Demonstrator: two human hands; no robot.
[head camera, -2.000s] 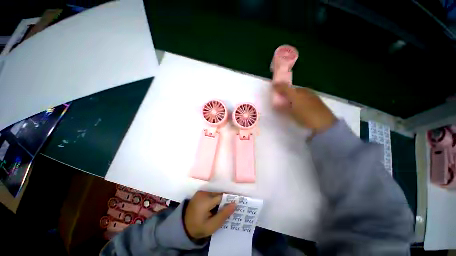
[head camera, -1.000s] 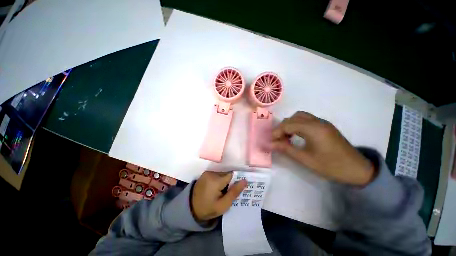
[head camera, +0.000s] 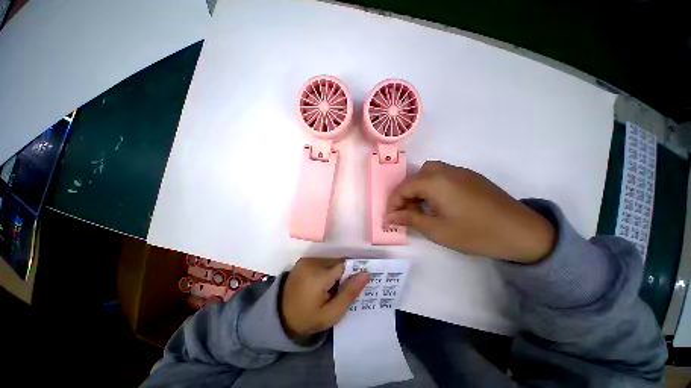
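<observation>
Two pink handheld fans lie side by side, heads away from me: the left fan (head camera: 312, 193) and the right fan (head camera: 379, 174). My left hand (head camera: 318, 295) pinches a white label sheet (head camera: 371, 356) with rows of small black print, below the fans. My right hand (head camera: 462, 212) is over the right fan's handle, its thumb and fingertips pinched at a small black-printed label (head camera: 390, 228) near the handle's lower end. The fingertips hide part of the label.
The fans lie on a white work sheet (head camera: 242, 151). A printed spare label sheet (head camera: 637, 182) lies at the right. An open carton of pink fans (head camera: 130, 292) is at the lower left. A loose white sheet (head camera: 91, 53) and a dark shiny printed sheet (head camera: 34, 170) are at the left.
My right hand has let go of a third fan at the belt and come back to the right fan's handle. Small black print now shows near the handle's lower end.
</observation>
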